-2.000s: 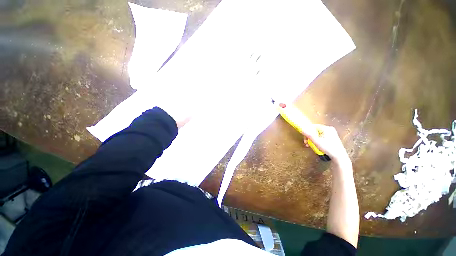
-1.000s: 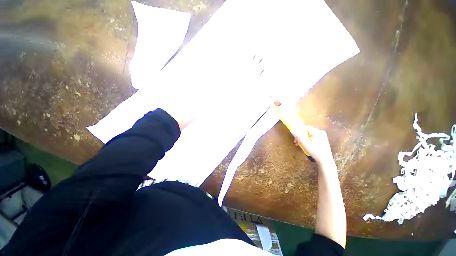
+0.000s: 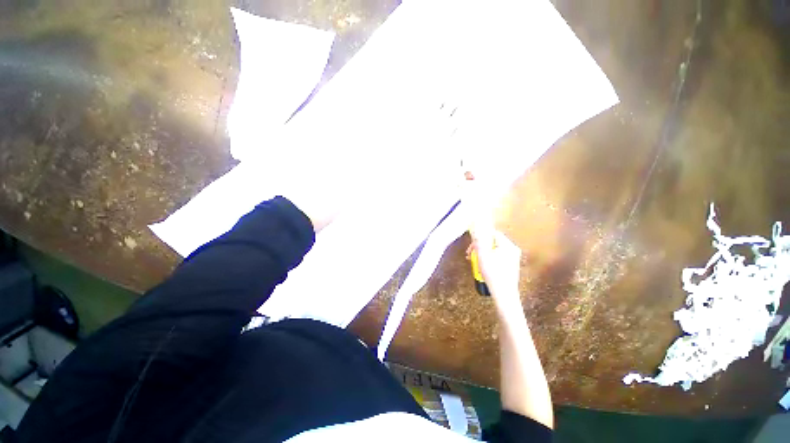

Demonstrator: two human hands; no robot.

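A large white pattern sheet (image 3: 381,130) lies across the middle, glared almost blank, with a few small dark marks. My right hand (image 3: 498,260) is closed around the yellow electric scissors (image 3: 479,270), their front washed out by glare at the sheet's lower right edge. A narrow paper strip (image 3: 411,294) hangs from that edge toward my body, with a dark gap beside it. My left hand (image 3: 322,216) rests on the sheet below the dark sleeve; it is mostly lost in glare, its fingers not visible.
A smaller white paper piece (image 3: 275,78) lies at the upper left against the sheet. A tangled heap of thin white strips (image 3: 728,307) lies at the right of the brown tabletop (image 3: 598,303). A cardboard box (image 3: 437,394) stands below the table edge. Dark objects are at the lower left.
My right hand and the scissors have moved left and swung more upright, pointing up the sheet. The gap between strip and sheet looks more open. My left arm has barely moved.
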